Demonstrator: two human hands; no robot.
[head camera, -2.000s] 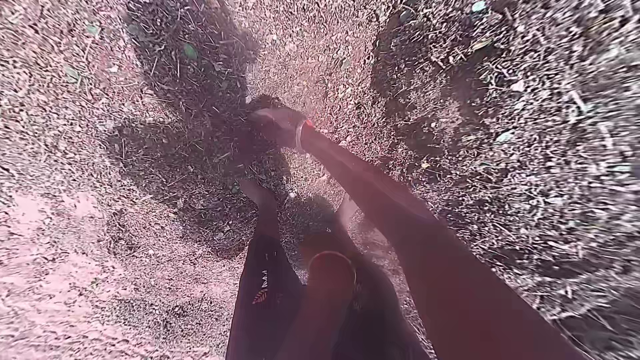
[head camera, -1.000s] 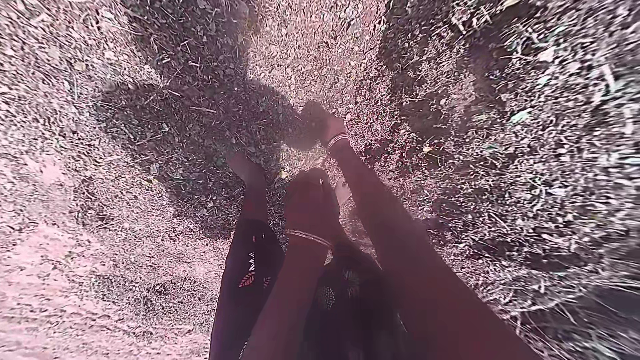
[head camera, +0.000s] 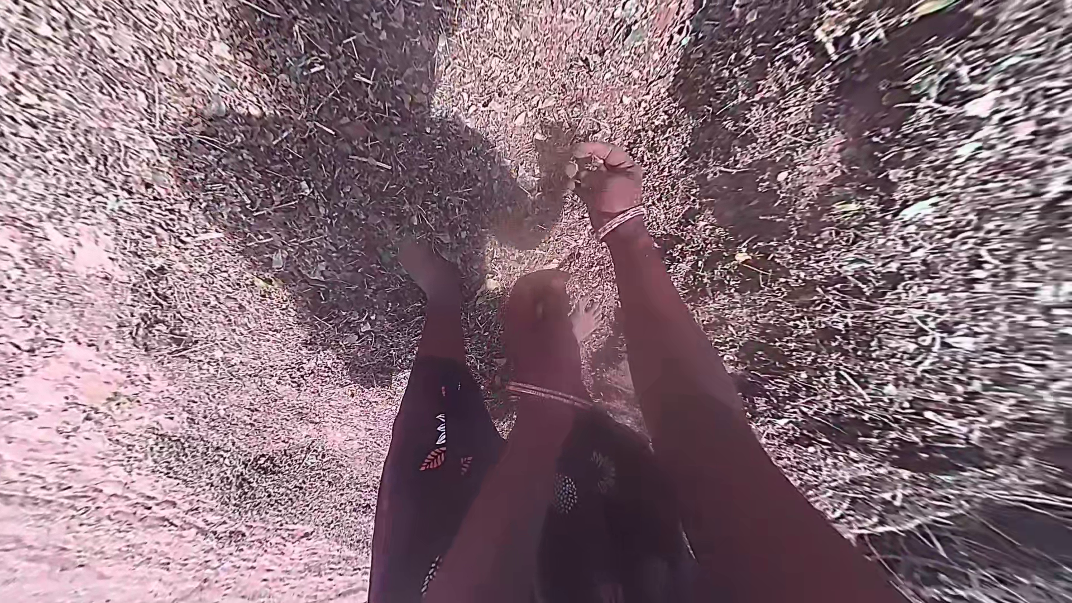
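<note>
My right hand (head camera: 610, 177) reaches out over the littered ground, its fingers curled around some small dry plant litter (head camera: 573, 169); a bangle circles its wrist. Nearer my body, my left hand (head camera: 538, 308) hangs above my legs with its back to the view. Its fingers are mostly hidden, so whether it holds anything cannot be told. A bangle sits on this wrist too. Dry leaves and bits of straw (head camera: 360, 159) cover the ground around both hands.
My bare foot (head camera: 429, 266) rests on the litter at the left, below dark patterned trousers (head camera: 435, 435). Another foot (head camera: 586, 318) shows partly between my arms. Coarser dry stalks (head camera: 938, 352) lie at the right, and paler bare soil (head camera: 67, 486) at the lower left. Shadows fall across the ground.
My right hand has moved from the shaded litter at the left to the right. My left hand has come forward from near my lap since two seconds ago.
</note>
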